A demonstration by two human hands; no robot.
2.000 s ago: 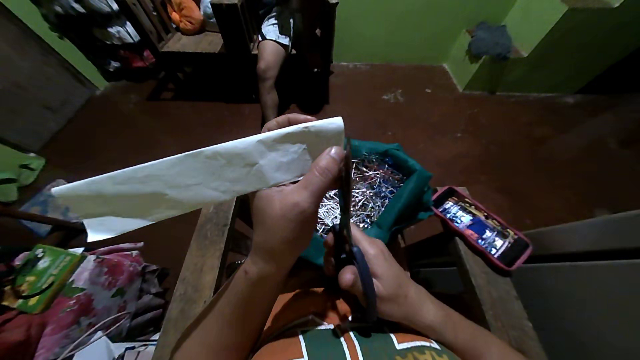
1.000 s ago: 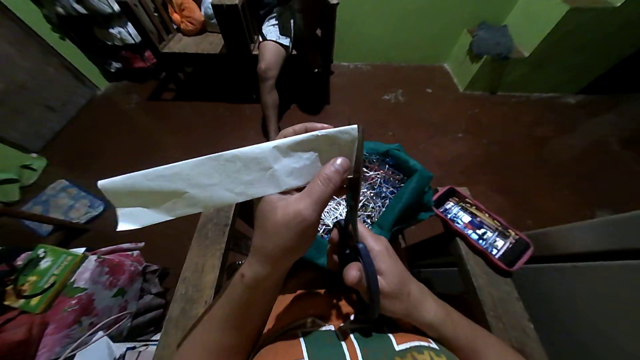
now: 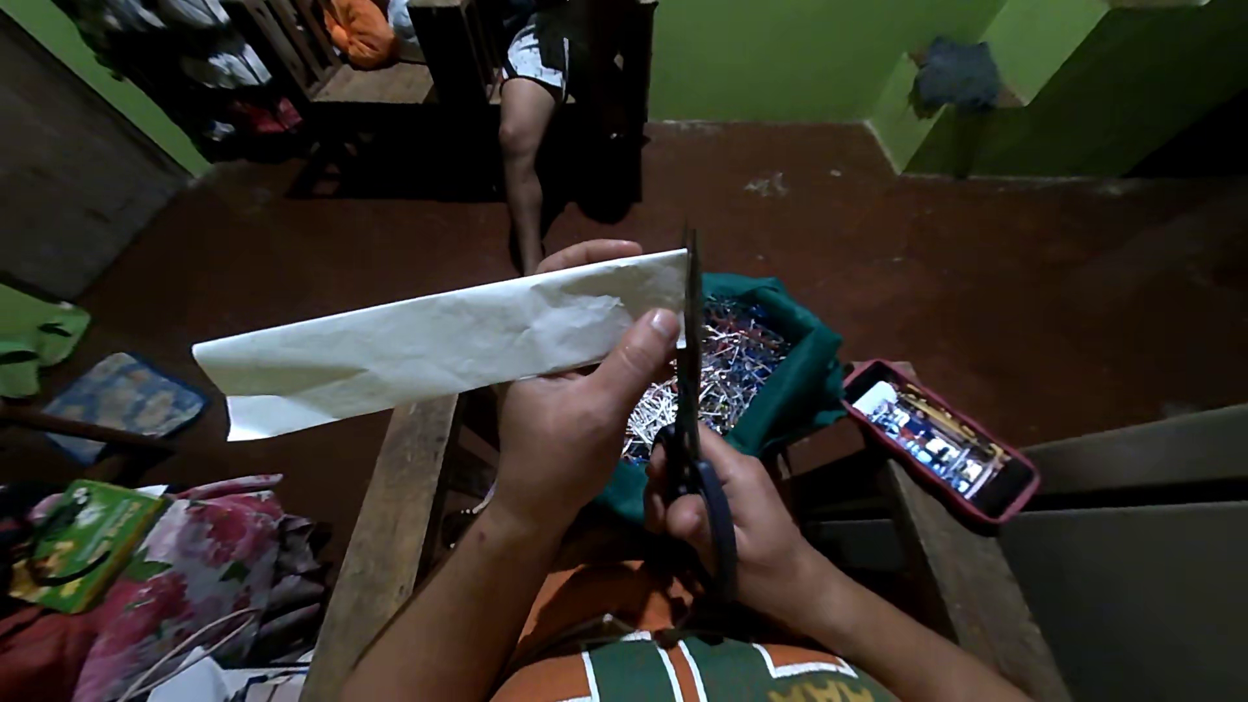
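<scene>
My left hand (image 3: 575, 419) grips a folded strip of pale paper (image 3: 419, 341) near its right end, thumb on top and fingers behind. The strip stretches out to the left. My right hand (image 3: 751, 526) holds dark-handled scissors (image 3: 690, 380), blades pointing away from me, at the strip's right edge. How far the blades are parted cannot be told. Below and behind both hands, a green cloth-lined container (image 3: 795, 351) holds many thin paper snippets (image 3: 736, 375) in white, red and blue.
Wooden armrests flank me, left (image 3: 395, 526) and right (image 3: 965, 585). A phone in a pink case (image 3: 941, 444) lies on the right one. Flowered cloth (image 3: 210, 546) and a green packet (image 3: 93, 546) are at lower left. Another person's leg (image 3: 526, 146) is beyond.
The paper strip's far left end has shifted to the right and now reaches less far out. My left hand still grips it, and the scissors remain at its right edge.
</scene>
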